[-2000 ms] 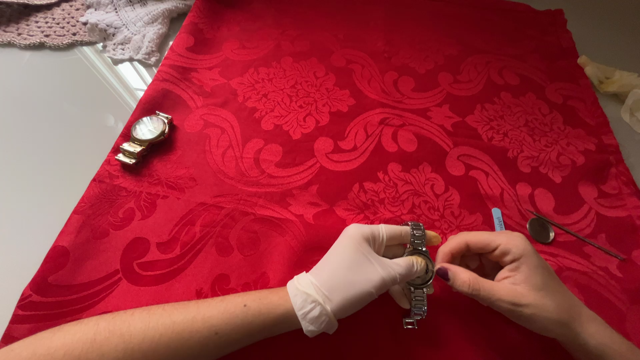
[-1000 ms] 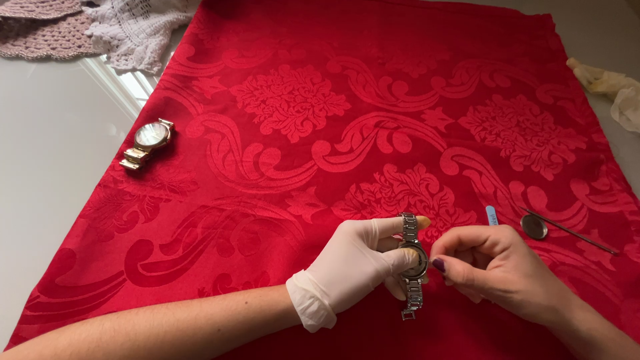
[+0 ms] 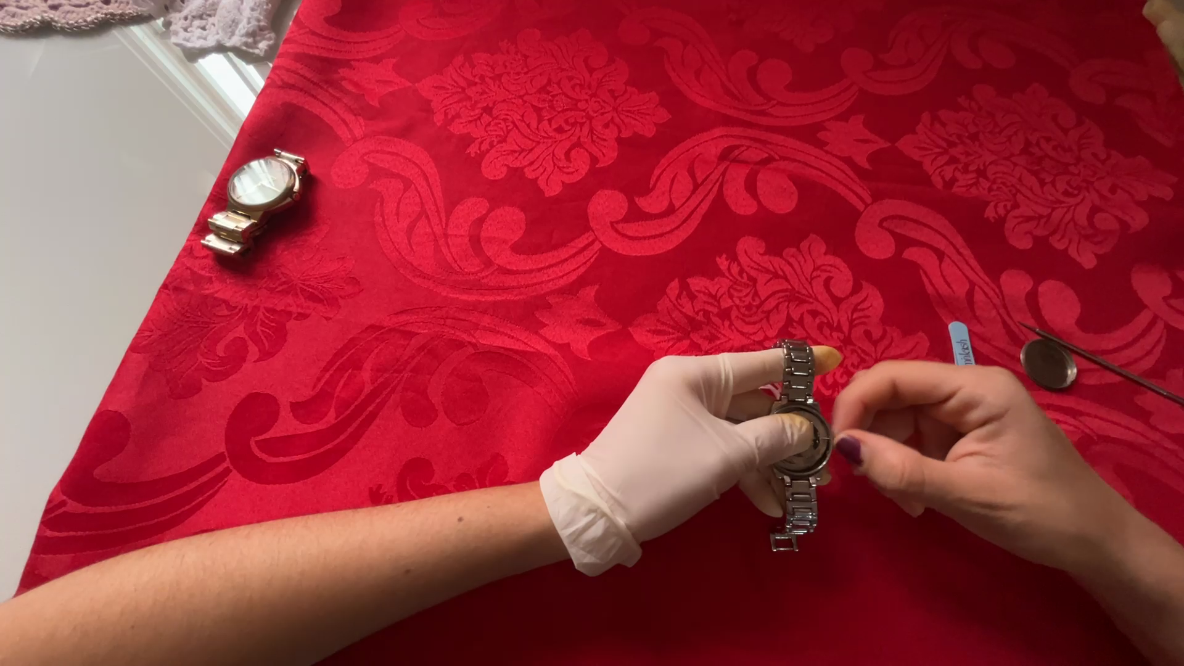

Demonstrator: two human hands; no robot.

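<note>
My left hand (image 3: 675,444), in a white glove with yellowed fingertips, grips a silver-coloured metal wristwatch (image 3: 801,495) by its case. The thumb lies over the open back of the case, where inner parts show, and the bracelet hangs above and below. At the right edge of the case is my bare right hand (image 3: 962,453), thumb and forefinger pinched together. Whether something small is between those fingertips cannot be made out. Beyond my right hand lie a round metal disc (image 3: 1049,363), apparently a watch case back, a thin pointed metal tool (image 3: 1101,363) and a light blue strip (image 3: 962,343) bearing writing.
A gold-coloured wristwatch (image 3: 263,183) lies near the left edge of a red damask cloth (image 3: 499,370). The cloth covers part of a glossy pale table (image 3: 74,231). White crocheted fabric (image 3: 222,26) sits at the top left, and a pale yellowish item (image 3: 1167,28) at the top right corner.
Both hands stay close together at the watch, which my left hand holds throughout. The gold-coloured watch and the disc lie as before on the cloth. The view has shifted slightly.
</note>
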